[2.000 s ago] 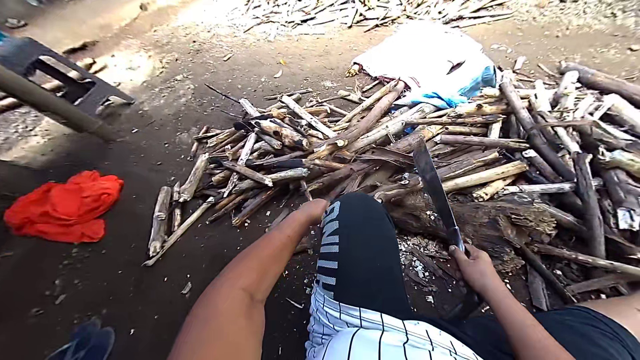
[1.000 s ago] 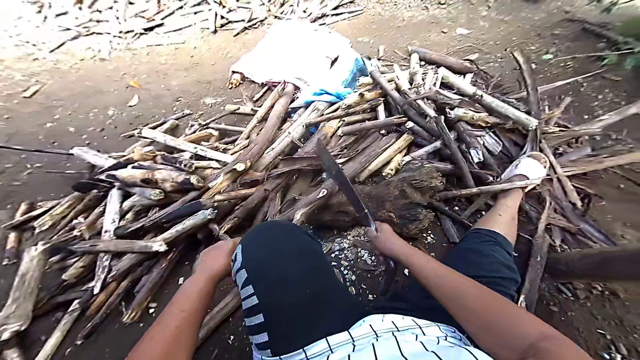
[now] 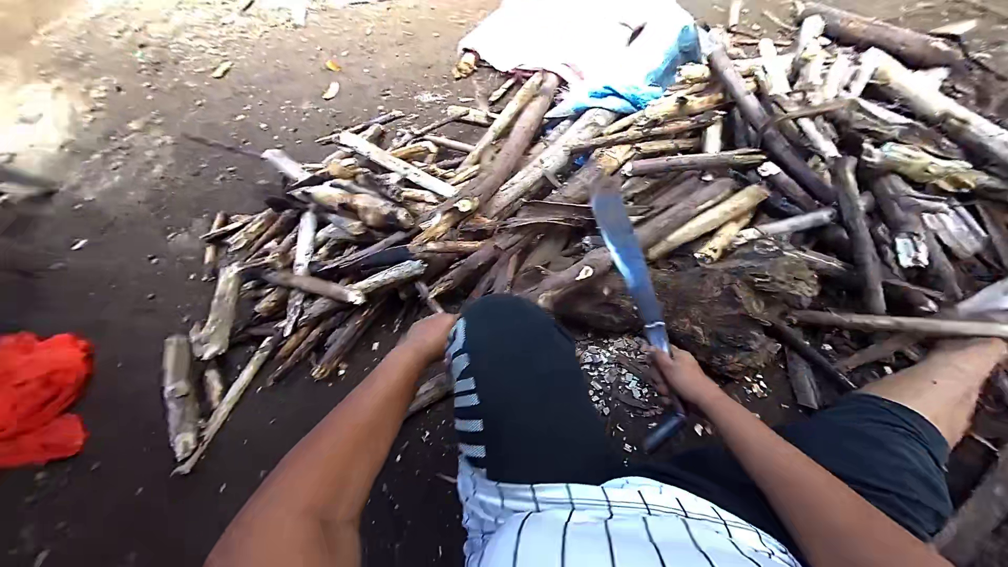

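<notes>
My right hand (image 3: 676, 376) grips the handle of a machete (image 3: 628, 256), whose blade points up and away, above a thick weathered log (image 3: 709, 307). The dark end of the handle sticks out below the hand. My left hand (image 3: 429, 335) is beside my bent knee, at the near edge of a pile of cut sticks (image 3: 488, 173). A thin stick end (image 3: 428, 298) shows just above that hand; whether the fingers hold it cannot be told, since they are partly hidden by the knee.
A white and blue sack (image 3: 583, 47) lies on the far side of the pile. Red cloth (image 3: 39, 398) lies on the dirt at the left. Wood chips (image 3: 618, 378) cover the ground between my legs. Longer branches (image 3: 898, 323) lie by my outstretched right leg.
The view has swung left since one second ago, bringing the red cloth back into sight. The machete stays in my right hand throughout, its blade now more upright than one second ago.
</notes>
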